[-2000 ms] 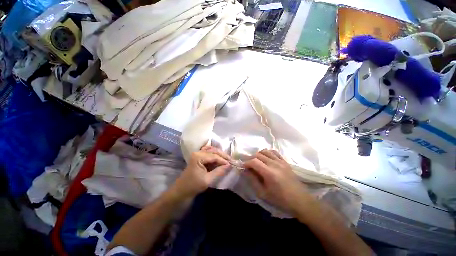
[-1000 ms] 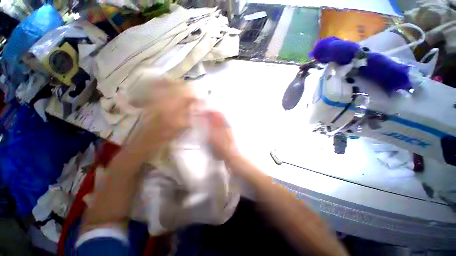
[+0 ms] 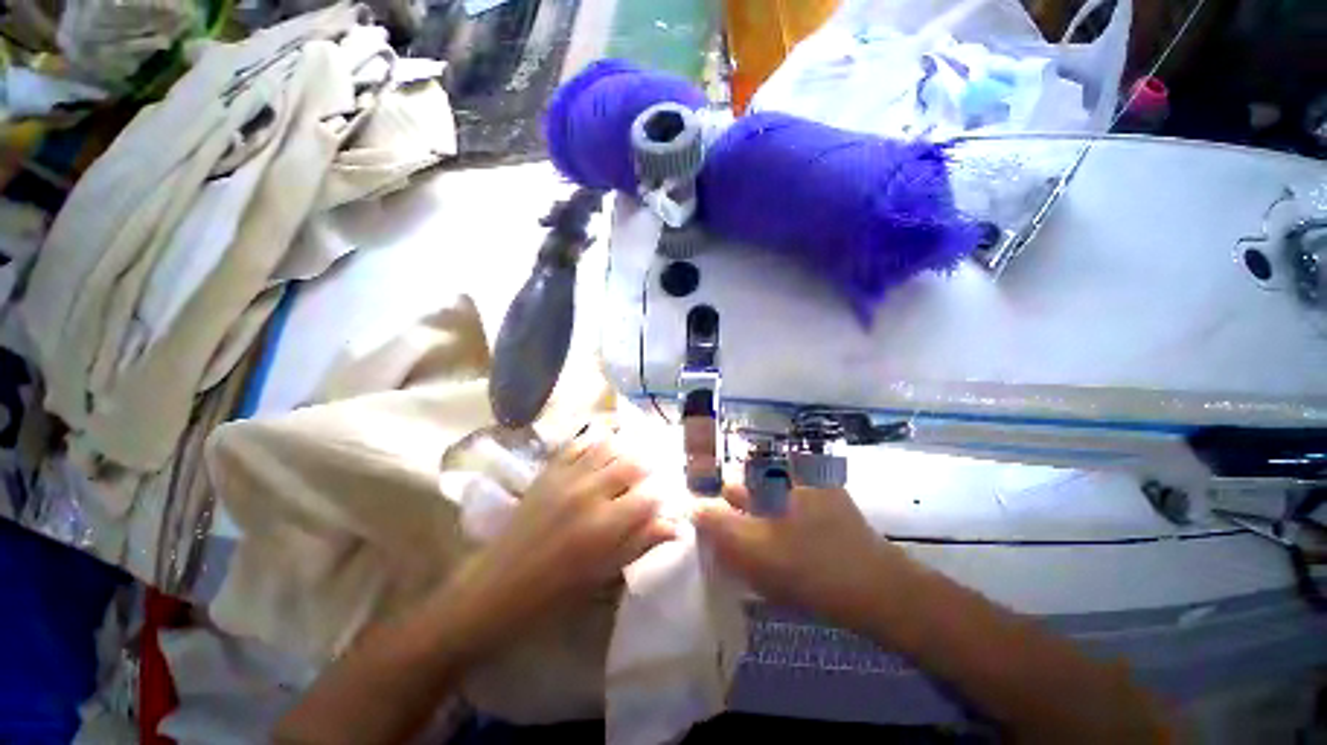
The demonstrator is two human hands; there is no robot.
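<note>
The cream garment piece (image 3: pixel 342 488) lies bunched on the table left of the sewing machine head (image 3: pixel 815 328), and a strip of it hangs over the front edge. My left hand (image 3: pixel 590 502) presses on the cloth just left of the needle area. My right hand (image 3: pixel 793 542) holds the cloth edge just in front of the machine's left end, its fingertips partly behind the metal parts. The hands are close together. The needle and presser foot are hidden by the head and bright glare.
A purple fuzzy roll (image 3: pixel 786 182) lies on the machine head. A dark grey teardrop-shaped attachment (image 3: pixel 534 342) stands left of it. Layered cream panels (image 3: pixel 189 240) are heaped at left. A white plastic bag (image 3: pixel 946 66) and a pink-red spool (image 3: pixel 1148 99) are behind.
The view has moved closer to the machine. Both hands and the garment piece have moved right, from the table's front left to the needle area. The cloth is now spread under the hands.
</note>
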